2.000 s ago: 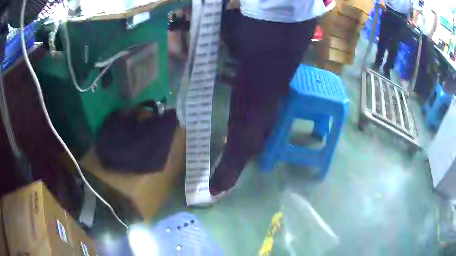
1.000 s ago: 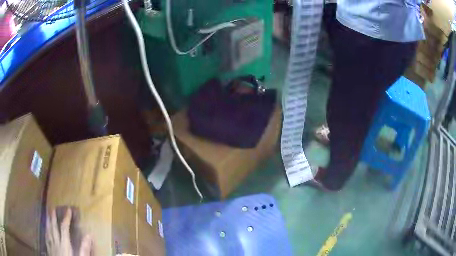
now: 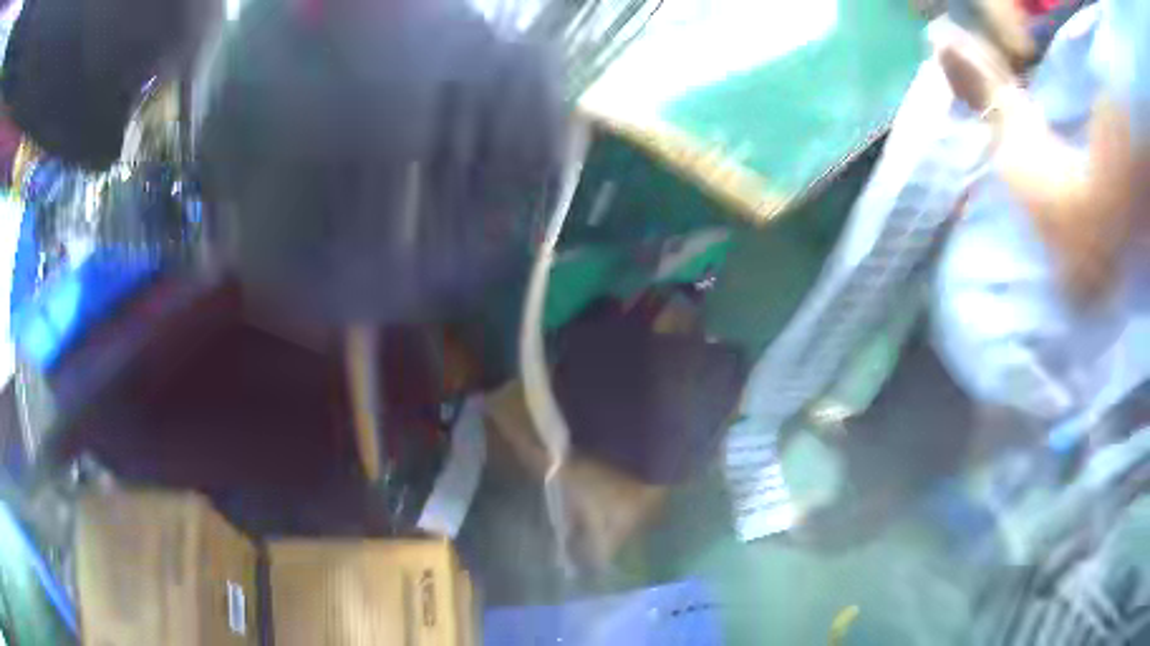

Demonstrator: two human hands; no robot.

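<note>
The frame is strongly blurred. A brown product carton (image 3: 353, 593) with dark lettering stands at the bottom left, cut off by the lower edge. Another product carton (image 3: 164, 568) with a white barcode label (image 3: 236, 607) stands to its left. A strip of the blue platform (image 3: 605, 618) shows at the bottom, right of the cartons. Neither of my hands is in the picture.
A round grey fan shape (image 3: 391, 164) fills the upper left. A white cable (image 3: 536, 341) hangs behind the cartons. A dark bag (image 3: 643, 391) sits on a plain carton (image 3: 612, 499). A standing person (image 3: 1059, 290) is at right beside hanging label sheets (image 3: 832, 316). A workbench (image 3: 757, 101) is above.
The view has tilted up. The cartons and platform now sit lower in the picture. The hand on the carton has left the frame. The fan and the worker's arm have come in.
</note>
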